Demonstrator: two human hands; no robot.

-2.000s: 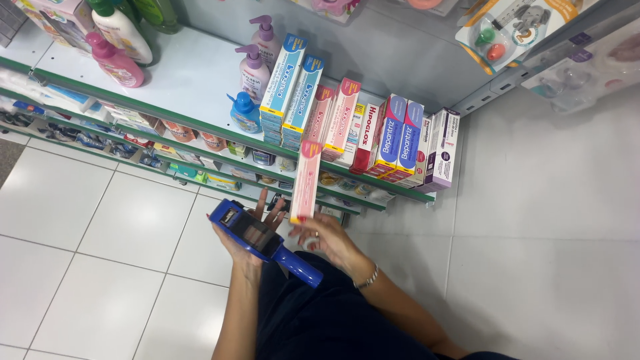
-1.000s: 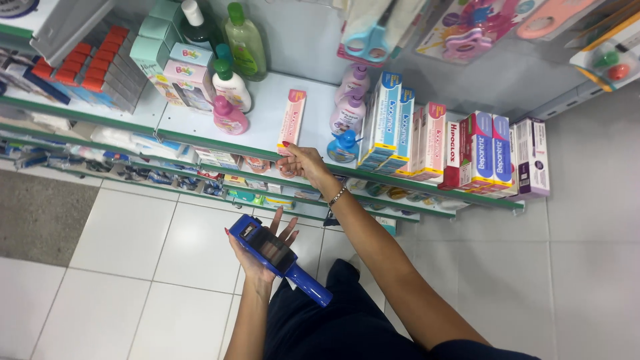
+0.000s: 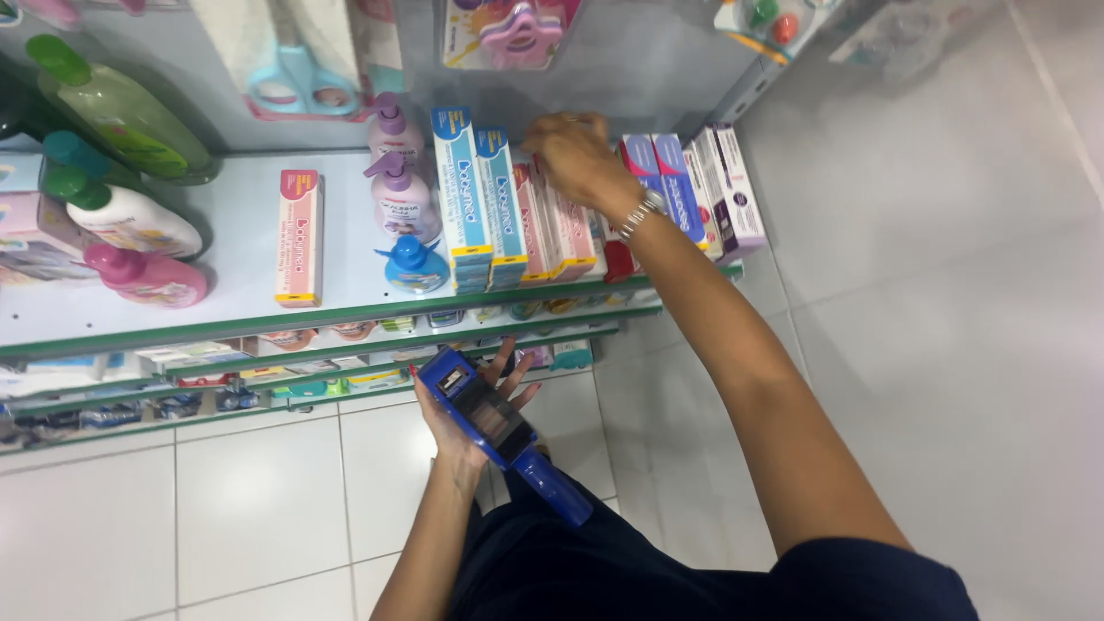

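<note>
My left hand [image 3: 461, 431] holds a blue handheld device with a handle and dark screen [image 3: 492, 420], below the shelf edge. My right hand [image 3: 573, 155], a metal watch or bracelet at its wrist, reaches over the top of the pink Babymed boxes [image 3: 569, 228]; its fingertips are partly hidden, so whether it grips a box cannot be told. One pink Babymed box [image 3: 299, 237] lies alone on the white shelf. Blue Babymed boxes [image 3: 463, 185] stand left of the pink ones. A red-and-white box [image 3: 618, 254], purple-blue boxes [image 3: 679, 190] and a white-and-purple box [image 3: 737, 194] are at the right.
Lilac pump bottles [image 3: 404, 203] and a small blue bottle [image 3: 416, 264] stand beside the blue boxes. A pink bottle [image 3: 147, 276] and a green bottle [image 3: 129, 121] are at left. Packaged light-blue scissors [image 3: 304, 82] hang above. The green shelf edge [image 3: 371, 312] runs below the goods.
My right hand has moved right, from the lone pink box to the row of boxes. Two seconds ago a pink box was at my right hand, off the shelf. My left hand still holds the device.
</note>
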